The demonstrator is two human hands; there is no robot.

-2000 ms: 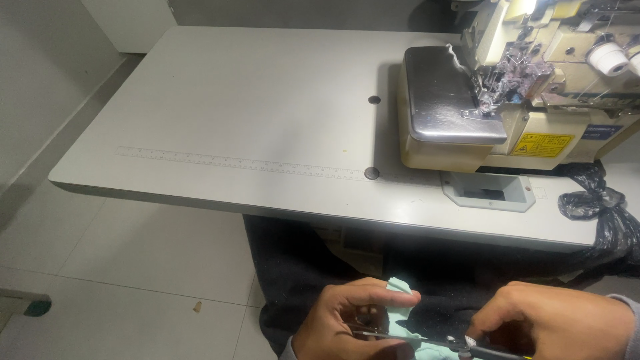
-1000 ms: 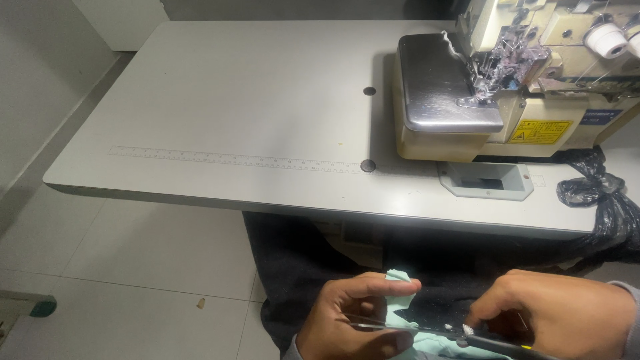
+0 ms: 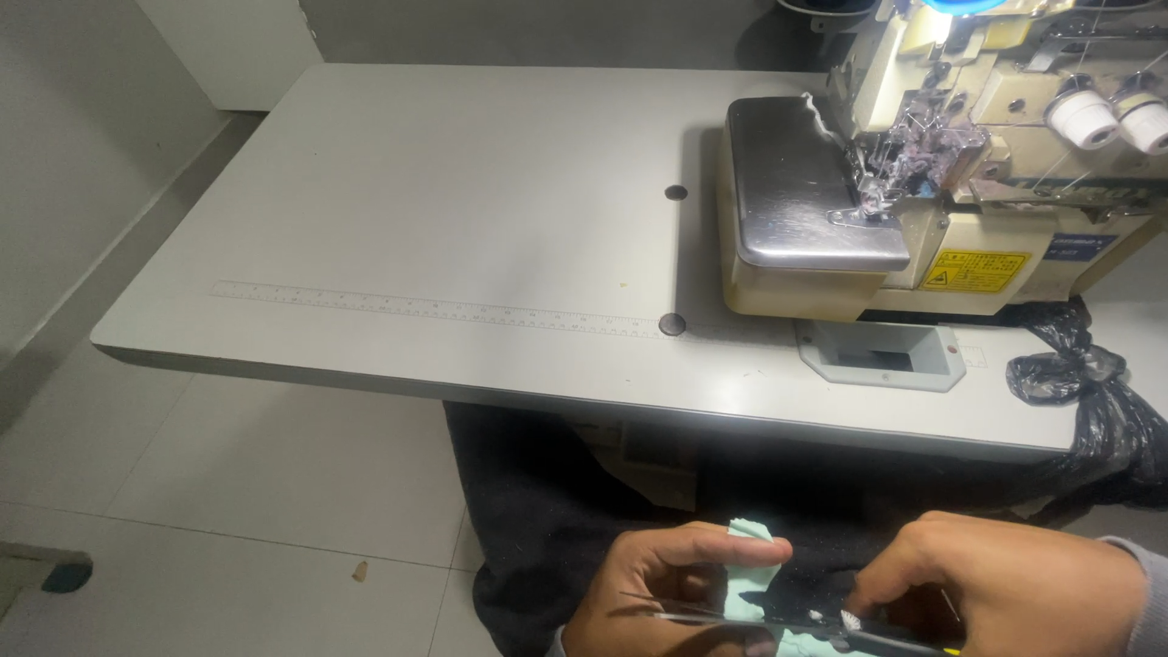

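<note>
Low in the view, above dark-clothed legs, my left hand [image 3: 671, 584] pinches a strip of mint-green fabric [image 3: 750, 584] between thumb and fingers. My right hand [image 3: 985, 579] is closed on the dark handle of a pair of scissors [image 3: 876, 634]. The thin metal blades point left, across the fabric and in front of my left hand's palm. Small white scraps [image 3: 849, 621] lie by the scissors' pivot, close to my right fingertips. More green fabric shows below the blades, cut off by the bottom edge of the view.
A white sewing table [image 3: 456, 201] with a printed ruler [image 3: 438, 308] stands ahead. On its right is an overlock machine [image 3: 821, 182] with white thread tension knobs. A grey-framed opening [image 3: 881, 356] sits in the tabletop; a knotted black plastic bag [image 3: 1086, 374] hangs at the right edge.
Both hands stay in much the same place, with the scissors and green fabric held throughout. The view has shifted slightly.
</note>
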